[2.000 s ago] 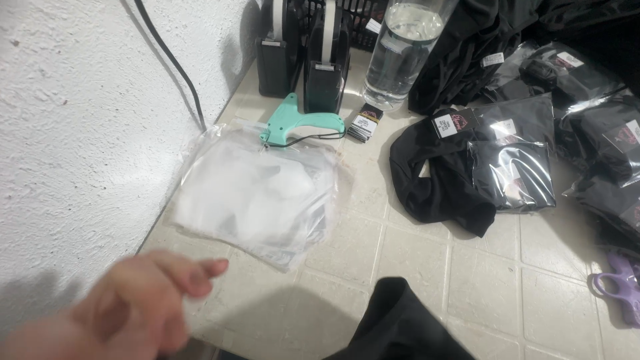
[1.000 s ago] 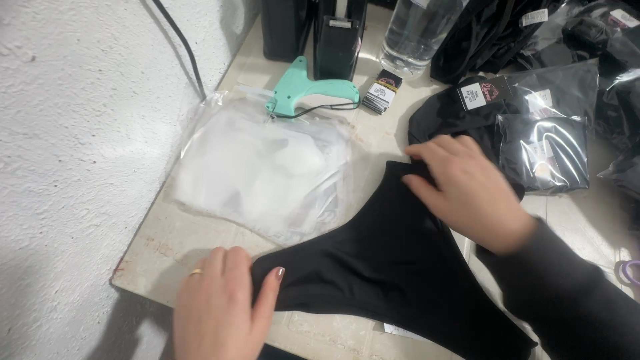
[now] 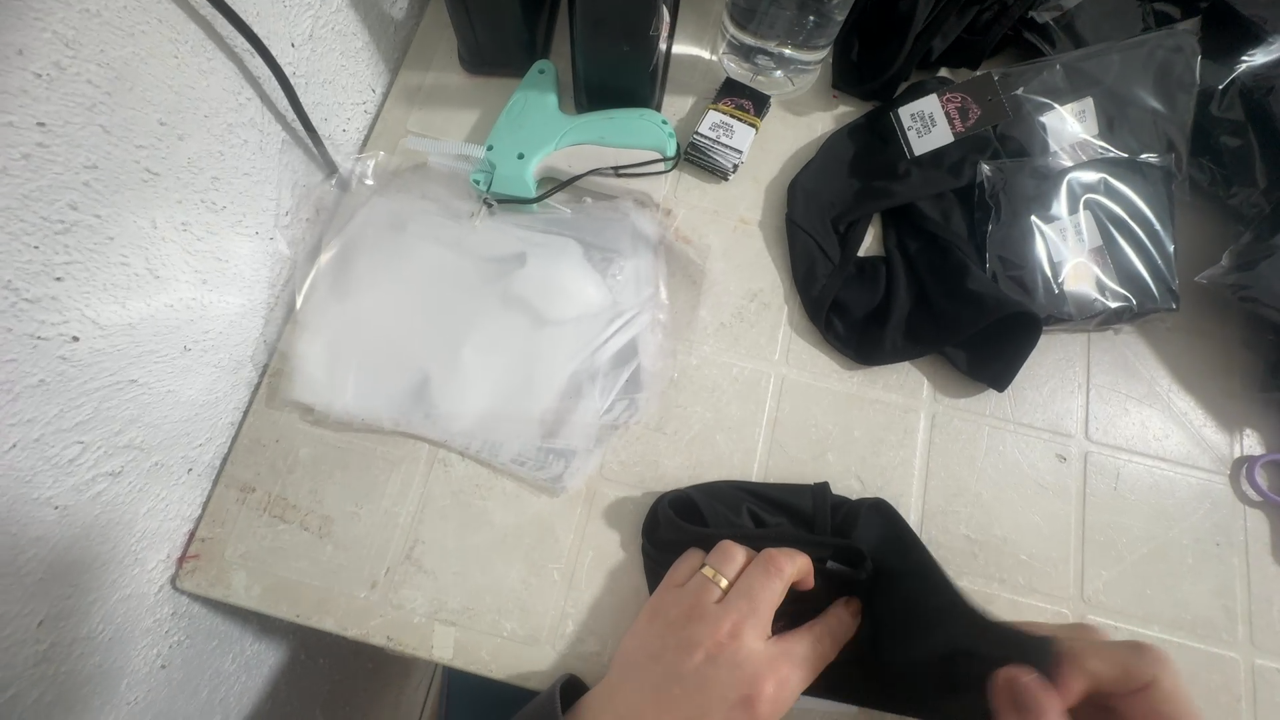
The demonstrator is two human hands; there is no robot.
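Note:
A black fabric undergarment (image 3: 900, 580) lies partly folded at the table's near edge. My left hand (image 3: 730, 630), with a ring on one finger, rests on its bunched part, thumb and fingers on the cloth. At the lower right my right hand (image 3: 1100, 680), blurred, grips the other end. Beyond them is a stack of clear plastic bags (image 3: 470, 330), with a teal tagging gun (image 3: 570, 135) at its far edge. A banded bundle of hang tags (image 3: 728, 130) lies beside the gun. Another black garment (image 3: 850, 250) bears a hang tag (image 3: 950, 112).
Bagged black garments (image 3: 1090, 240) lie at the right, with more black cloth behind. Black tape dispensers (image 3: 620, 50) and a clear container of liquid (image 3: 780, 40) stand at the back. A white wall (image 3: 130, 300) and a black cable (image 3: 280, 90) are at the left; a purple handle (image 3: 1260, 478) shows far right.
The black garment was spread out between both hands and now lies bunched nearer the table's edge. My left hand has moved right, onto the cloth; my right hand has moved down towards the near edge.

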